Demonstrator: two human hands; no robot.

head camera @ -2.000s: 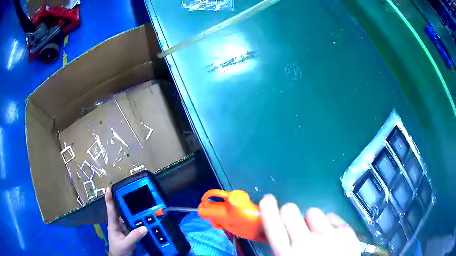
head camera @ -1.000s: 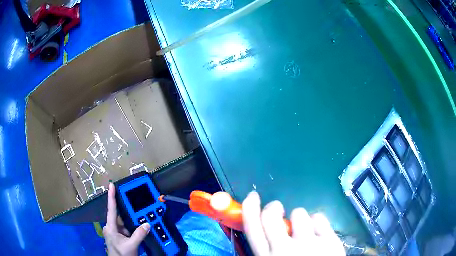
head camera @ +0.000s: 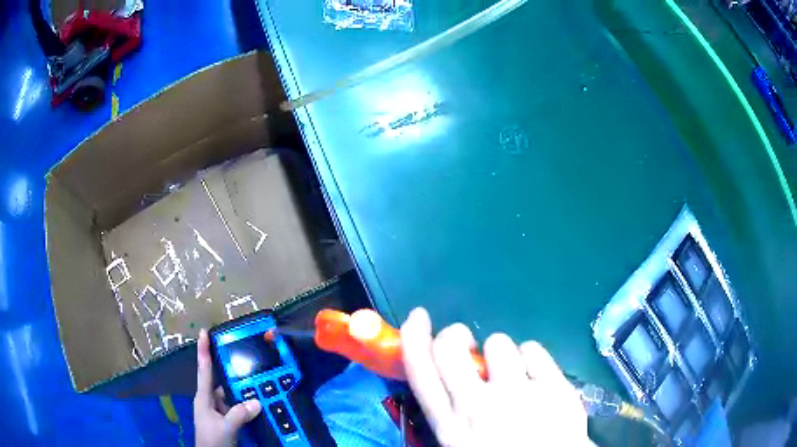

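My left hand (head camera: 220, 417) holds the battery tester (head camera: 266, 381), its blue face up and its screen shining with glare, just below the carton. The thumb lies near the buttons. My right hand (head camera: 489, 393) grips the orange air blow gun (head camera: 360, 341). The gun's thin nozzle points left, and its tip is over the upper right corner of the tester's screen. I cannot tell if the tip touches it. The lens tray (head camera: 622, 316), plastic-covered with dark square panels, lies on the green bench at the right.
An open brown carton (head camera: 74, 319) with thin white scraps stands left of the green bench (head camera: 454, 209). A pale air hose (head camera: 406, 57) crosses the bench's far part. Crinkled clear plastic (head camera: 369, 12) lies at the top. A blue pen-like object (head camera: 774, 105) lies far right. A red wheeled object (head camera: 92, 57) stands on the floor.
The gun and my right hand have moved left, and the nozzle tip has gone from beside the buttons to the screen's upper corner. The tester has tilted, so its screen now shows glare.
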